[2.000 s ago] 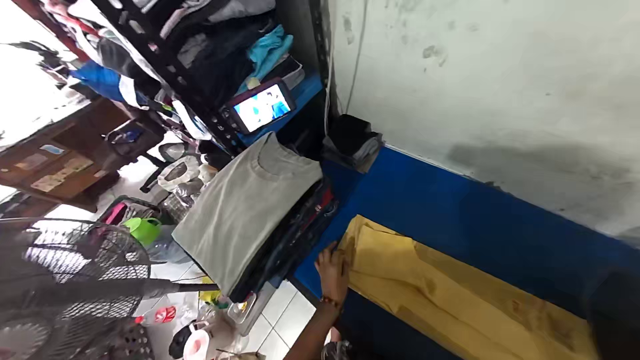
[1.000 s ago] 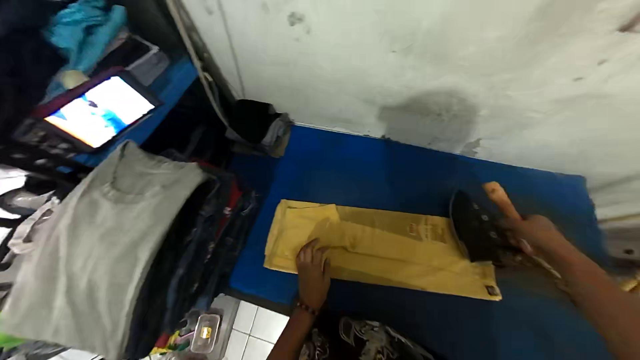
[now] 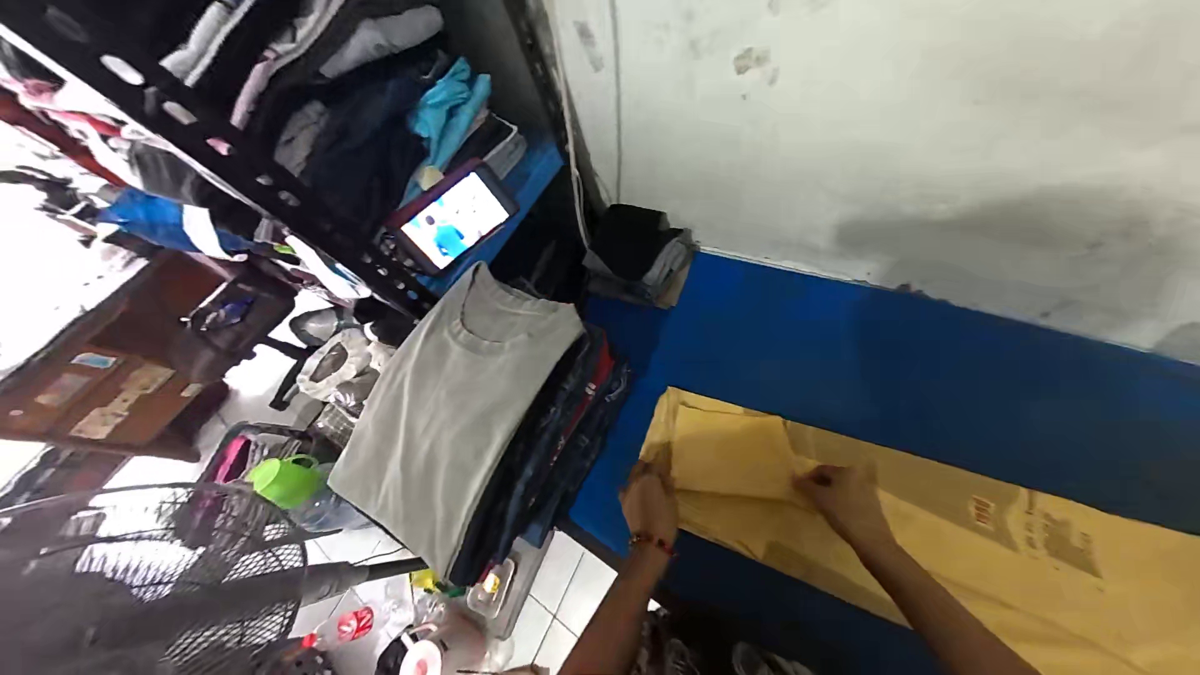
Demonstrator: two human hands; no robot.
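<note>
A yellow folded garment (image 3: 919, 525) lies along the blue-covered table, its narrow end toward the stack of clothes. My left hand (image 3: 649, 506), with a beaded bracelet at the wrist, holds the near corner of that end. My right hand (image 3: 844, 502) pinches a fold of the yellow cloth between thumb and fingers, beside a squarish flat panel of it. Left of the garment rises a stack of folded clothes topped by a grey T-shirt (image 3: 450, 412). The iron is not in view.
A small pile of dark folded cloth (image 3: 639, 248) sits by the wall. A phone with a lit screen (image 3: 455, 220) leans on a metal shelf (image 3: 225, 159) full of clothes. At lower left stands a fan (image 3: 150, 581), near a green plastic cup (image 3: 286, 480) and a bottle (image 3: 352, 623).
My right hand, on the iron's handle one second ago, now pinches the yellow cloth nearer my left hand. The view has swung considerably between frames.
</note>
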